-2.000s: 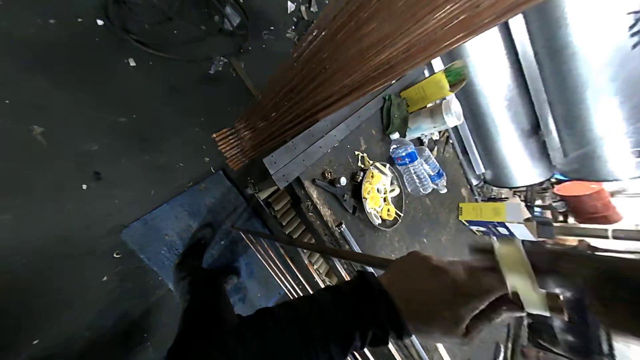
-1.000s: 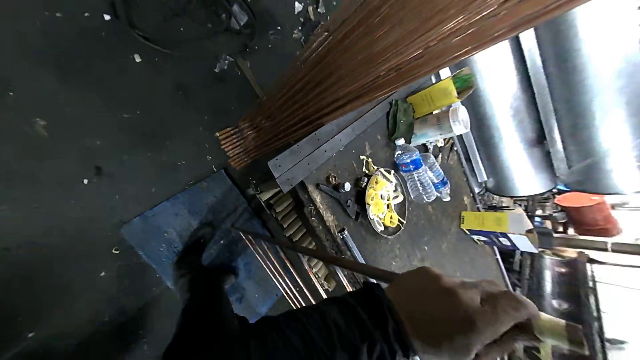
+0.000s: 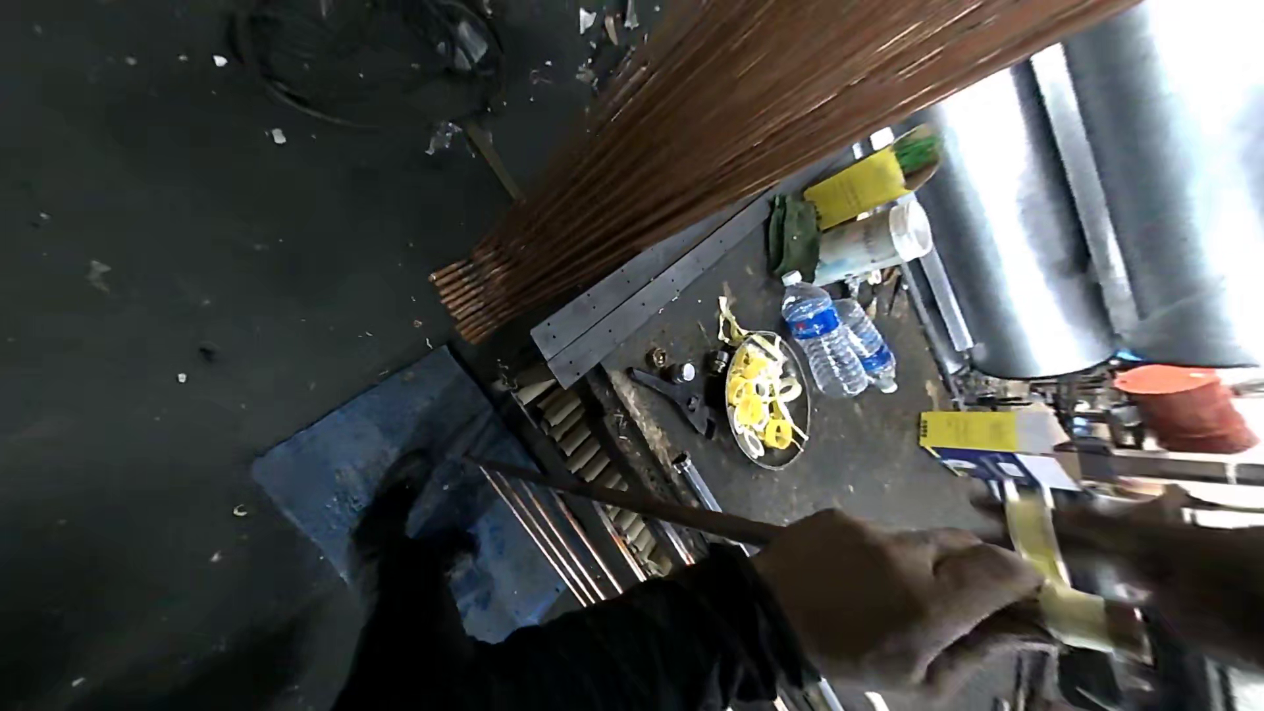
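My left hand (image 3: pixel 889 592), at the end of a black sleeve, is closed around a long thin dark rod (image 3: pixel 632 502). The rod slants from the hand towards the upper left, over the blue sheet on the floor. At the right edge is my right hand (image 3: pixel 1165 563), strongly blurred, close to the left hand's fingers. A pale yellow strip (image 3: pixel 1037 538) runs between the two hands; whether the right hand grips it is not clear. Several copper-coloured rods (image 3: pixel 538 533) lie below the dark rod, partly behind the sleeve.
A large bundle of copper-coloured rods (image 3: pixel 731 128) spans the top. On the dark bench lie a round dish (image 3: pixel 808 415) with yellow rings, plastic water bottles (image 3: pixel 825 336), a black clamp-like tool (image 3: pixel 676 395) and a yellow-and-blue box (image 3: pixel 987 444). The blue sheet (image 3: pixel 326 474) lies beside my foot.
The right hand, at the right edge two seconds ago, was mostly out of sight one second ago and shows there again. The left hand has stayed on the dark rod.
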